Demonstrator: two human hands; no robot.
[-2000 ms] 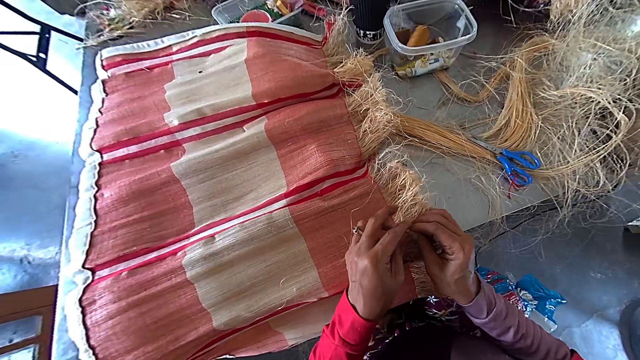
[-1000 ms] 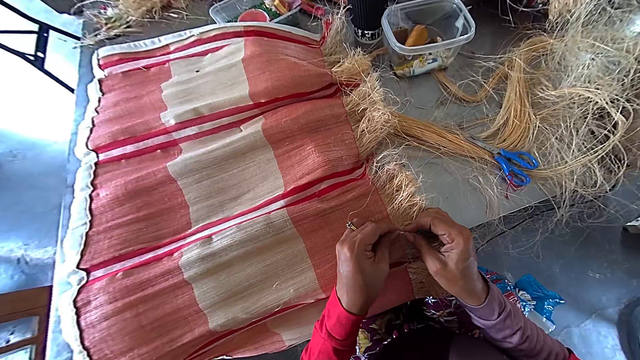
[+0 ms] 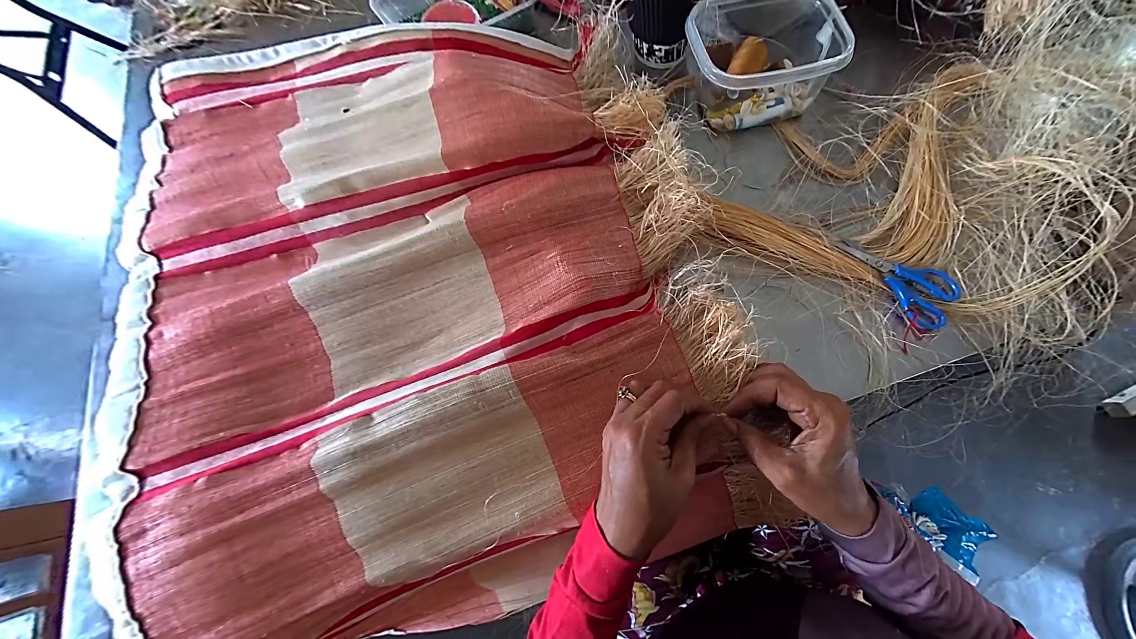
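A woven fiber cloth (image 3: 417, 302) with red, cream and white bands lies across the table, its right edge carrying a fringe of pale fibers (image 3: 710, 328). Over the lower part of that edge, my left hand (image 3: 652, 461), wearing a ring, pinches thin fiber strands with thumb and index finger. My right hand (image 3: 803, 444) meets it fingertip to fingertip and pinches the same fine strands. What lies between the fingertips is too small to make out fully. Blue-handled scissors (image 3: 923, 293) rest on a long bundle of tan fibers (image 3: 790, 240) to the upper right.
A clear plastic container (image 3: 772, 71) with small items stands behind the fringe, beside a dark cup (image 3: 658, 31). Another container (image 3: 457, 12) is at the top edge. Loose tangled fibers (image 3: 1047, 177) cover the table's right side. A blue plastic wrapper (image 3: 950, 524) lies beyond my right forearm.
Both hands stay by the lower fringe, their fingertips together. My left hand's fingers have shifted from their earlier pose.
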